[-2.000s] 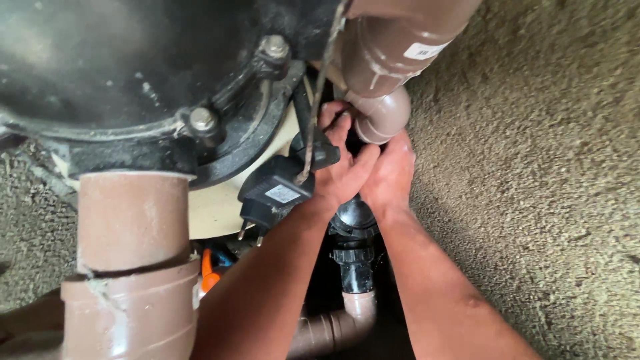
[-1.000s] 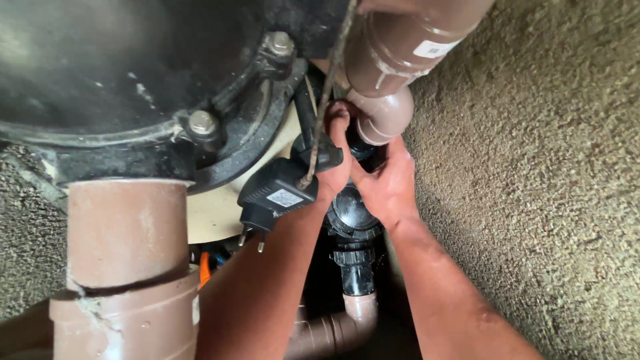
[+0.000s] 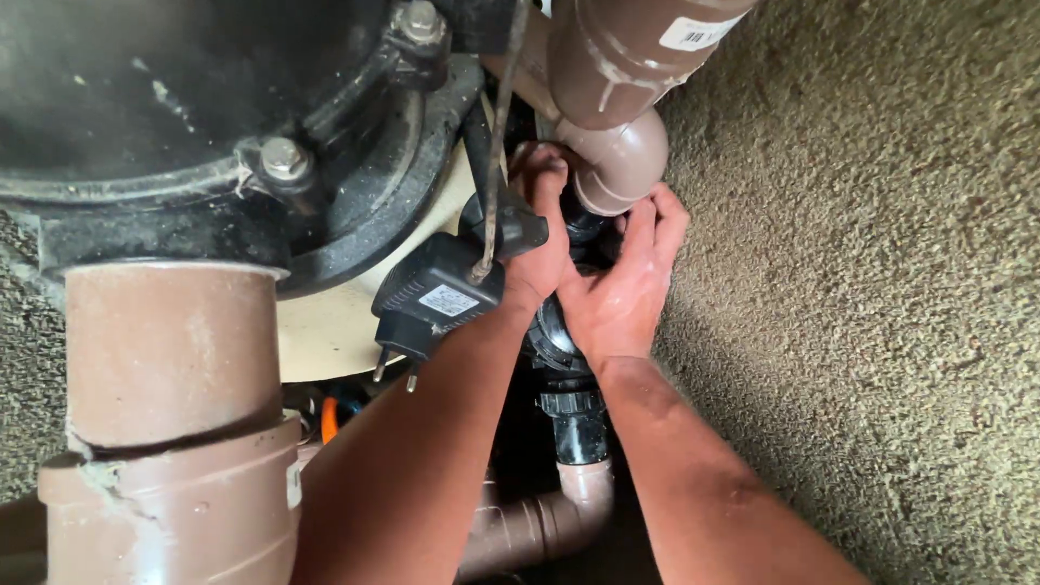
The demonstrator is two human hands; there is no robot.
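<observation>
Below a brown plastic pipe elbow (image 3: pixel 621 158) runs a black plastic pipe fitting (image 3: pixel 587 223). My left hand (image 3: pixel 543 219) is at its left side, with the fingers curled up behind and partly hidden. From the right, my right hand (image 3: pixel 626 276) reaches around the fitting, thumb towards my left wrist and fingertips just under the elbow. Both hands are around the fitting; how firmly they grip is hidden. Lower down, a black ribbed union nut (image 3: pixel 571 402) joins a brown lower elbow (image 3: pixel 587 491). A black plug-in power adapter (image 3: pixel 439 296) hangs beside my left wrist.
A large black bolted housing (image 3: pixel 162 97) fills the upper left, with a wide brown pipe (image 3: pixel 171 357) beneath it. A rough textured wall (image 3: pixel 853 244) stands close on the right. Another wide brown pipe (image 3: pixel 601 65) overhangs the elbow. A cable (image 3: pixel 500 130) hangs in front of my left hand.
My right hand's fingers have shifted and now spread more around the fitting's right side. More of the black fitting below the elbow shows than two seconds ago.
</observation>
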